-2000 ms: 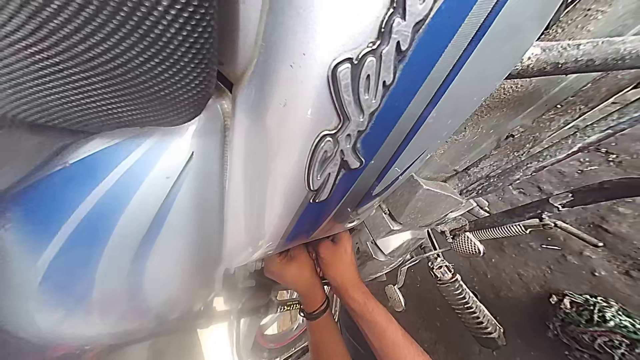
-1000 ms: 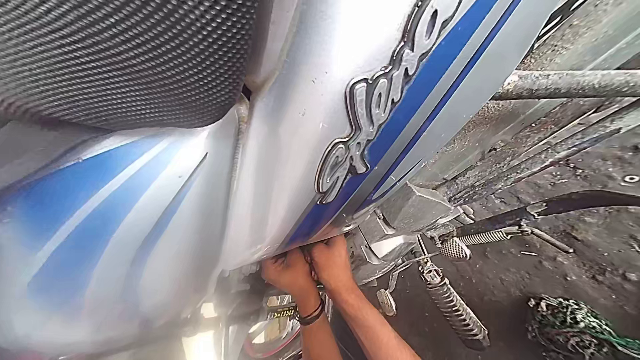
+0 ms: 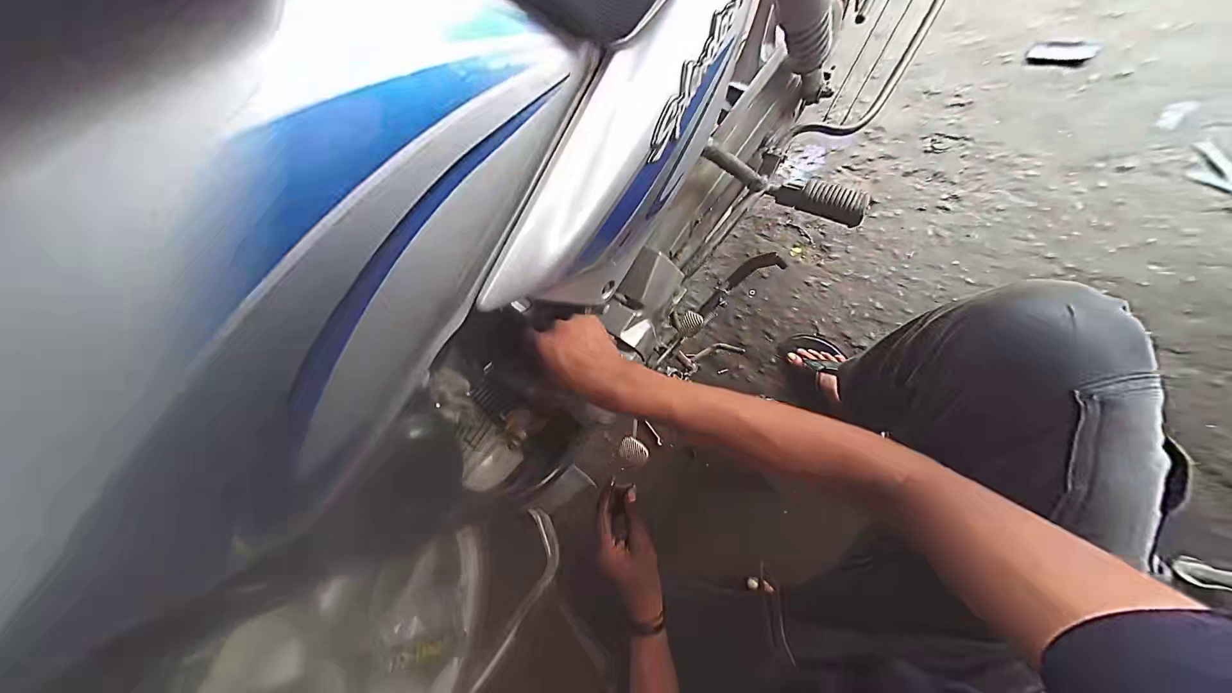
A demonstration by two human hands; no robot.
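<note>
A motorcycle's silver side panel [image 3: 563,207] with blue stripes runs diagonally beside the silver and blue fuel tank [image 3: 385,250]. My right hand [image 3: 582,361] reaches in at the panel's lower edge, just above the engine [image 3: 500,433]. Its fingertips are hidden there, so what they touch does not show. My left hand [image 3: 633,563], with a dark band on the wrist, is lower down, apart from the motorcycle's body and below a foot pedal [image 3: 632,450]. Its thumb and fingers close around a small dark object [image 3: 619,510], too blurred to name.
A rubber footpeg [image 3: 823,200] and a kickstand-like lever [image 3: 756,271] stick out to the right. A bent knee in grey trousers [image 3: 1020,404] and a sandalled foot [image 3: 818,361] are on the dirt ground [image 3: 962,221]. A flat dark-edged piece [image 3: 1062,53] lies at the upper right.
Both hands were together under the side panel. My left hand has come away and down, while my right hand remains at the panel's lower edge. The view has swung widely and shows more ground.
</note>
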